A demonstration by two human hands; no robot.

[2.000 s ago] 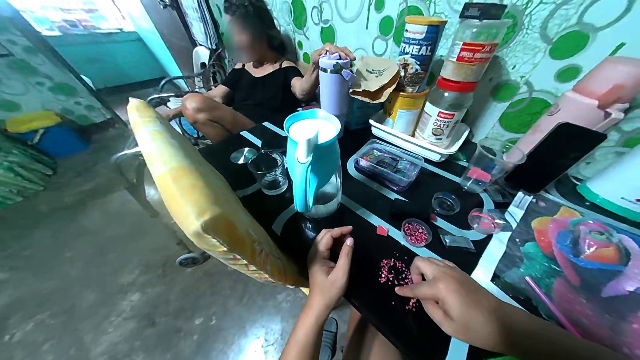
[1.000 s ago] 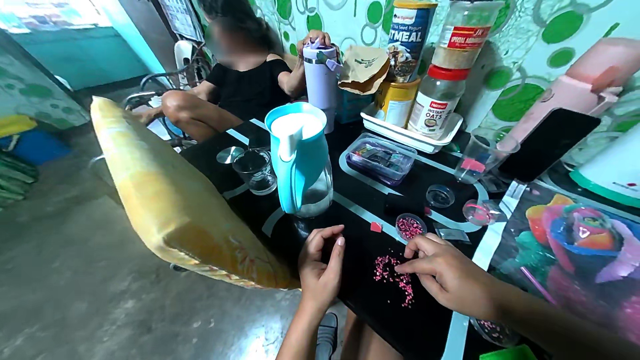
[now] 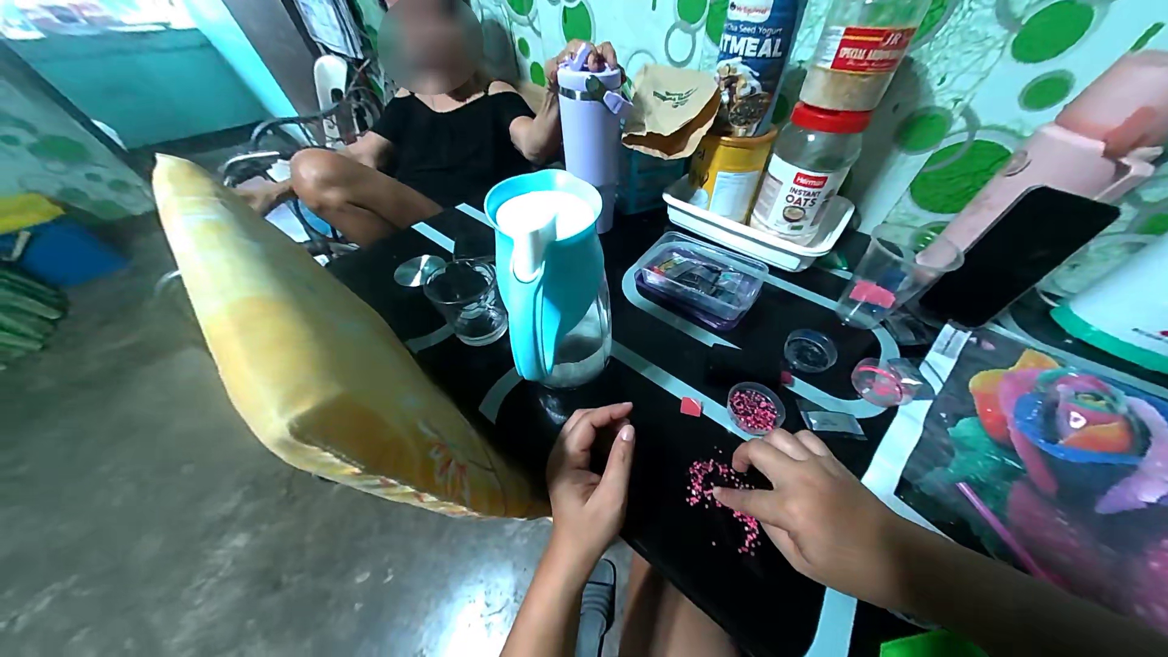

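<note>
Small pink beads (image 3: 707,484) lie scattered on the black tabletop. My right hand (image 3: 803,506) is over them, its index fingertip touching the beads and its thumb close by; whether a bead is between the fingers is too small to tell. My left hand (image 3: 591,470) rests by the table's near edge, fingers curled and apart, holding nothing. A small round container of pink beads (image 3: 756,409) stands just beyond my right hand. Left of it lies a pink square piece (image 3: 691,407), and to its right a small clear plastic bag (image 3: 832,422).
A pitcher with a turquoise lid (image 3: 550,274) stands beyond my left hand, beside a glass mug (image 3: 470,301). Behind are a clear plastic box (image 3: 703,278) and a white tray (image 3: 757,228) with jars. A yellow cushion (image 3: 310,347) is at left. A person sits across, one hand on a lilac tumbler (image 3: 589,128).
My right hand stays at the beads, with its fingers shifted slightly. My left hand remains near the table edge.
</note>
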